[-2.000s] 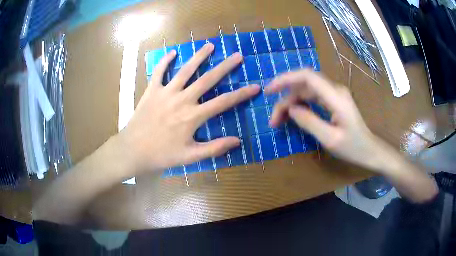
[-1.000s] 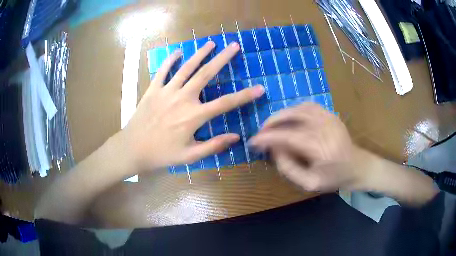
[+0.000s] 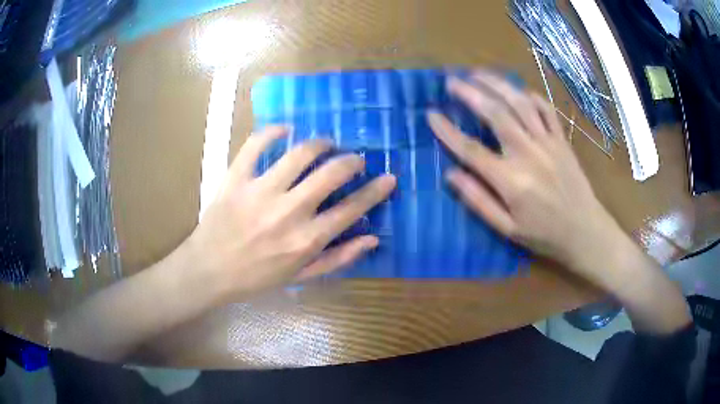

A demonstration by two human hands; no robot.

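A bright blue solar cell sheet [image 3: 410,229] with silver lines lies on the brown tabletop in front of me and looks motion-blurred. My left hand [image 3: 292,213] rests over its left part, fingers spread, palm down. My right hand [image 3: 517,158] is over its right part, fingers spread and pointing up-left. Both hands are bare and hold no tool. Whether the fingertips press on the sheet or hover is hard to tell from the blur. The fine ribbon ends at the sheet's edges are too blurred to make out.
A white strip [image 3: 219,142] lies left of the sheet. Further left are white strips [image 3: 57,197] and a silver ribbon bundle [image 3: 99,158]. Another ribbon bundle [image 3: 564,67] and a long white piece [image 3: 620,87] lie upper right, beside a black item with a yellow square [image 3: 660,82].
The right hand has moved up and right over the sheet and its fingers have spread. The left hand has shifted slightly down. The sheet sits slightly lower and further right and is blurred.
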